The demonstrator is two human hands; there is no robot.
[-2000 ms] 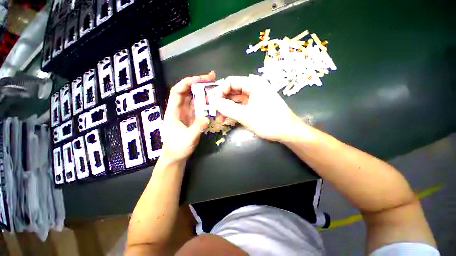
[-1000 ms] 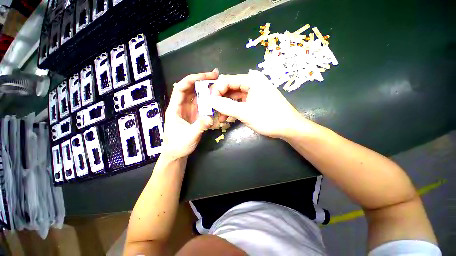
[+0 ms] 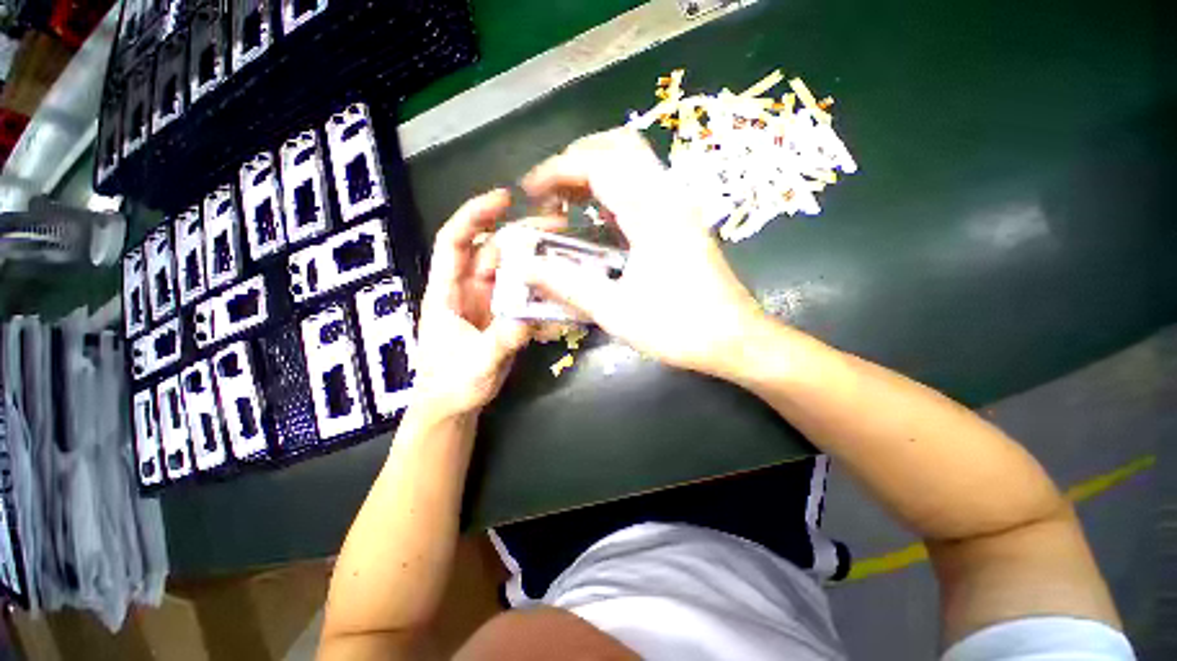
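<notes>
A white plastic housing [image 3: 519,274] is held between my two hands above the bench, turned sideways and partly covered by fingers. My left hand [image 3: 467,304] grips its left end. My right hand [image 3: 645,258] is at its right side, thumb along the housing and index finger raised above it. A small pile of pale yellow bits [image 3: 563,349] lies on the bench just below the hands. A pile of white strips with orange ends [image 3: 762,149] lies beyond my right hand.
A black tray [image 3: 292,375] of white housings in rows is at the left, with one bare slot. Stacked black trays [image 3: 387,58] stand behind it. A pale stack [image 3: 90,478] and a small round fan [image 3: 65,235] are at the far left. A metal rail [image 3: 542,78] runs behind.
The housing has turned from upright to sideways between the hands. My right hand's fingers have lifted and opened, with the index finger now higher.
</notes>
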